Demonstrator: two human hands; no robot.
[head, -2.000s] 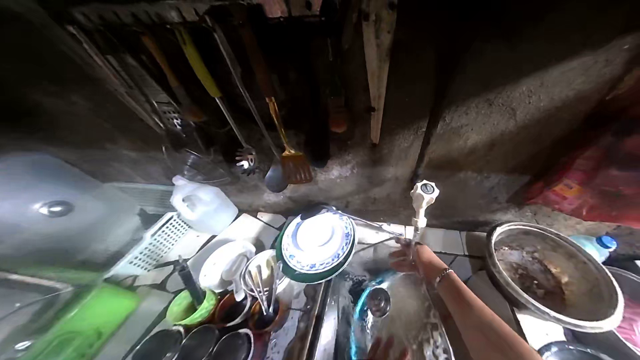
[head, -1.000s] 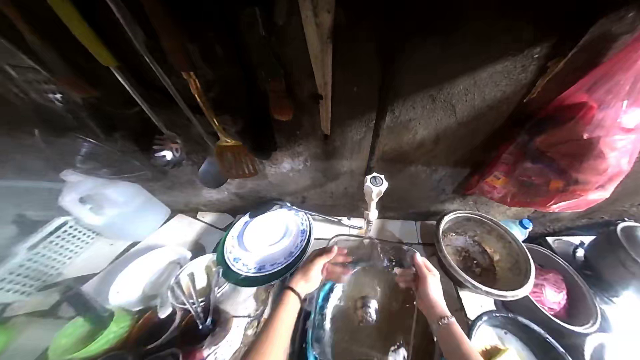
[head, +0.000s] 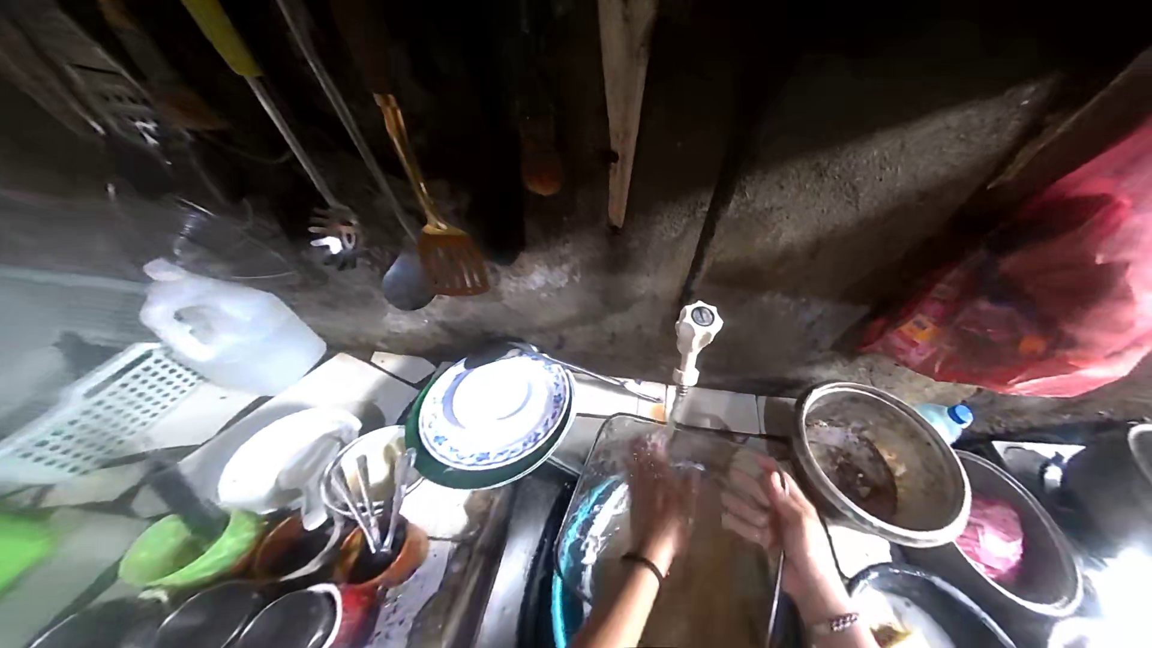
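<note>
A clear, rectangular glass baking dish (head: 711,576) stands tilted in the sink below a white faucet (head: 691,346), with water running into it. My left hand (head: 664,504), blurred, is inside or over the dish under the stream; a dark band circles its wrist. At the dish's right side is my right hand (head: 778,508), fingers apart, wearing a bracelet; whether it touches the glass I cannot tell. A turquoise-rimmed basin (head: 560,603) shows partly beneath the dish. Left of the sink sits a stack of blue-patterned white plates (head: 497,409) on a green one.
On the right stand a dirty metal bowl (head: 882,463), a pot holding a pink item (head: 990,538) and a blue-capped bottle (head: 945,418). Cups, a green bowl (head: 189,549) and a plastic jug (head: 229,328) are on the left. A slotted spatula (head: 453,261) and a red bag (head: 1044,288) hang above.
My left hand has moved from the dish's left edge to under the faucet. Two seconds ago my right arm reached to the faucet; now that hand is at the dish's right side.
</note>
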